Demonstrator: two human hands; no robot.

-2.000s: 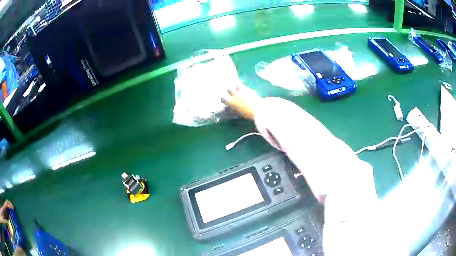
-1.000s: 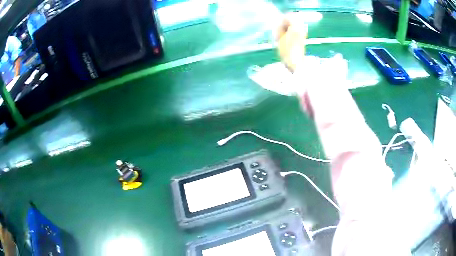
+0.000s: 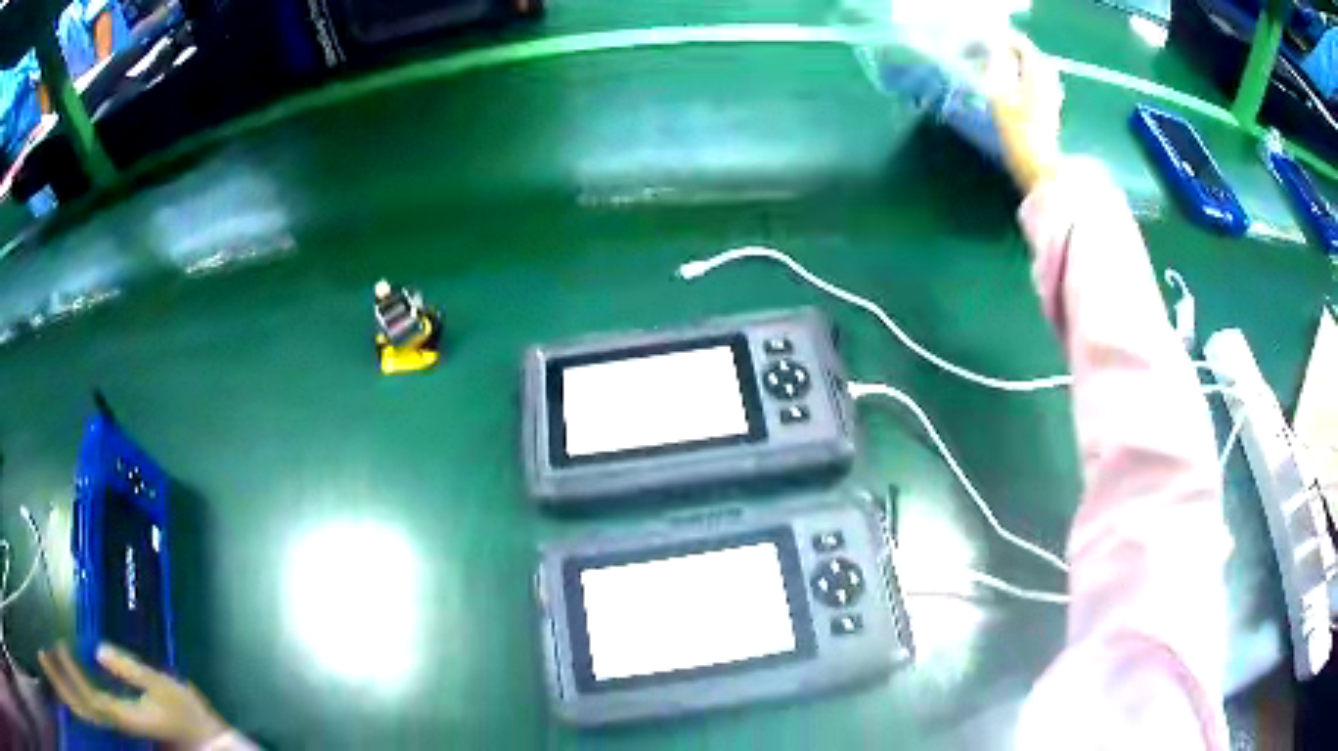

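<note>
My right hand (image 3: pixel 1030 110) is at the far rail, its fingers closed on a clear plastic bag (image 3: pixel 947 37); a blue handheld unit (image 3: pixel 961 106) lies under the bag, partly hidden by the hand. My left hand (image 3: pixel 140 701) is at the lower left, fingers apart, at the lower end of an upright blue unit (image 3: pixel 129 558); contact is unclear. Two dark grey handheld units lie one behind the other, the far one (image 3: pixel 807 448) and the near one (image 3: pixel 858 653), both with white screens and white cables at their right sides.
A small metal-and-yellow item (image 3: pixel 404 330) stands left of the grey units. A loose white cable (image 3: pixel 880 316) lies behind them. A white power strip (image 3: pixel 1274 506) is at the right. More blue units (image 3: pixel 1192 169) lie far right. A green rail (image 3: pixel 587 52) runs along the far side.
My right hand has lifted the plastic bag off the mat and carried it right and away, onto the far blue unit. My left hand has come into view. The camera view has shifted downward.
</note>
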